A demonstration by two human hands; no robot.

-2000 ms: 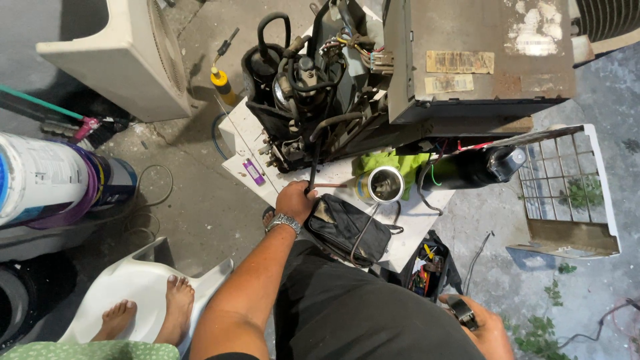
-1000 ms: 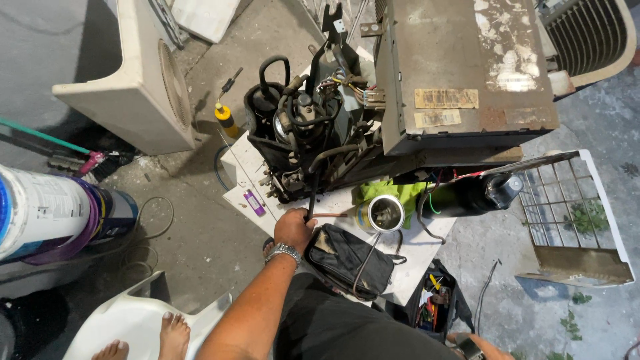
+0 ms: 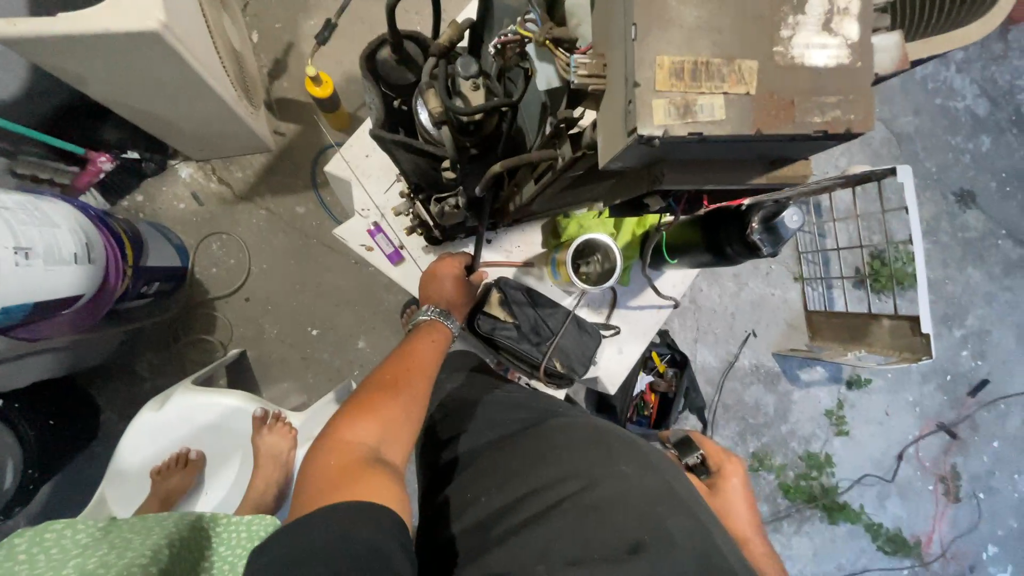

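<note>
My left hand (image 3: pixel 450 284), with a metal watch at the wrist, is closed around the lower end of a dark rod or tube (image 3: pixel 482 228) below the compressor (image 3: pixel 472 96) of an opened air-conditioning unit. A thin copper tube (image 3: pixel 508 263) extends from beside the fingers. Just right of that hand lies a black zippered bag (image 3: pixel 538 332) on the white board (image 3: pixel 640 308), near an open can (image 3: pixel 594 262) and a green cloth (image 3: pixel 584 224). My right hand (image 3: pixel 724 472) is low at the right beside my leg, holding a small dark metal object (image 3: pixel 690 454), not clearly identifiable.
A purple lighter (image 3: pixel 386 243) lies on the board's left part. A yellow torch-like tool (image 3: pixel 326 98) stands behind it. An open tool bag (image 3: pixel 658 384), a black bottle (image 3: pixel 724 234) and a grille frame (image 3: pixel 868 336) are at right. A person's bare feet (image 3: pixel 272 452) rest on a white plastic chair (image 3: pixel 136 440).
</note>
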